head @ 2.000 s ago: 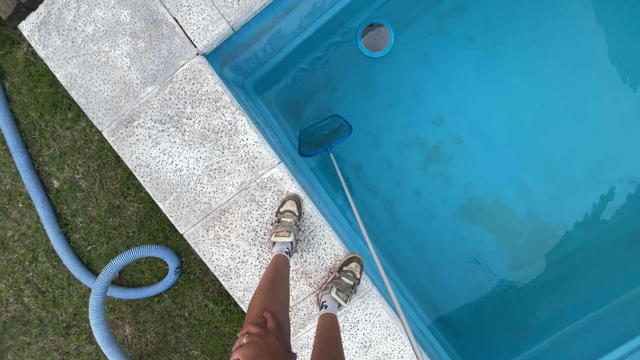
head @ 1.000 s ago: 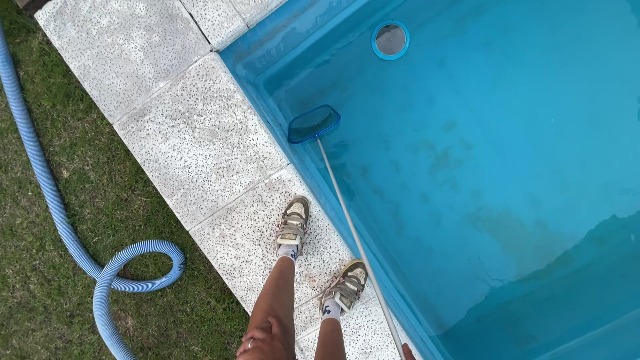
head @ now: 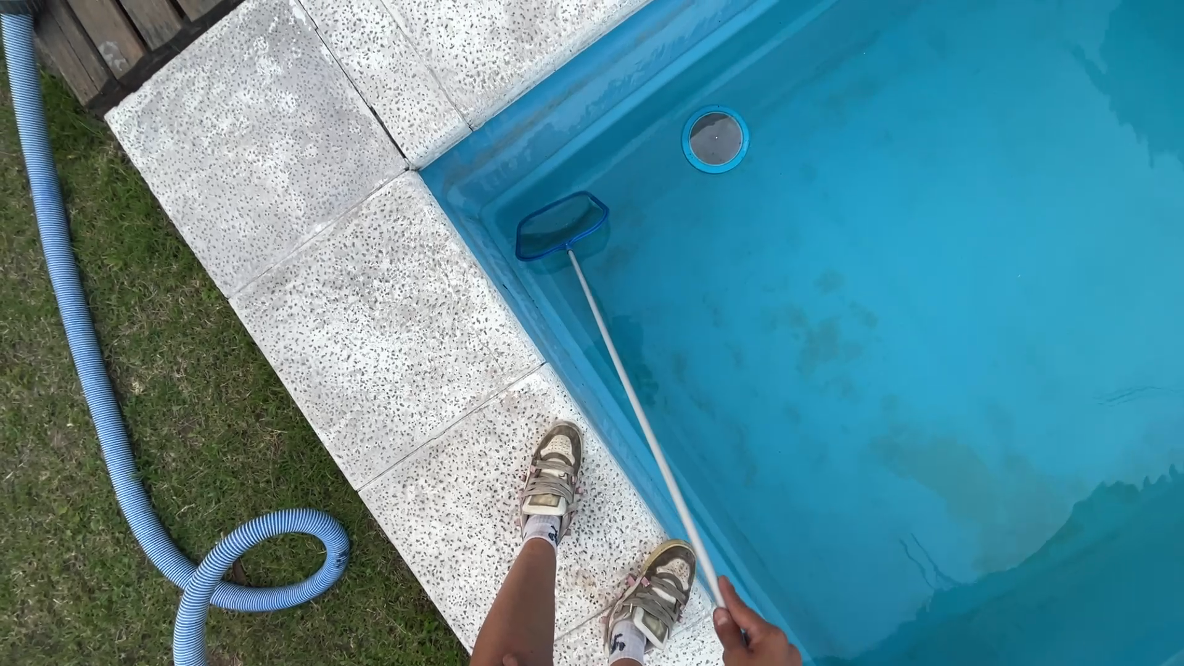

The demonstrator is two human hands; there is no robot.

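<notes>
My right hand (head: 754, 633), at the bottom edge of the head view, is closed around a pale metal pole (head: 636, 407). From there the pole slants up and left over the water to a blue-framed pool leaf skimmer net (head: 562, 226). The net lies at the water near the pool's corner, close to the side wall. What may be a fingertip of my left hand shows beside my leg at the bottom edge; the rest of that hand is out of frame.
My shoes (head: 552, 470) stand on speckled stone coping slabs (head: 388, 324) along the blue pool's edge (head: 601, 421). A round fitting (head: 715, 140) sits beyond the net. A looped blue ribbed hose (head: 79, 324) lies on grass, near wooden boards (head: 116, 37).
The net has moved closer to the pool corner. My right hand, barely visible at the bottom edge one second ago, now shows on the pole. My left hand has mostly dropped out of view.
</notes>
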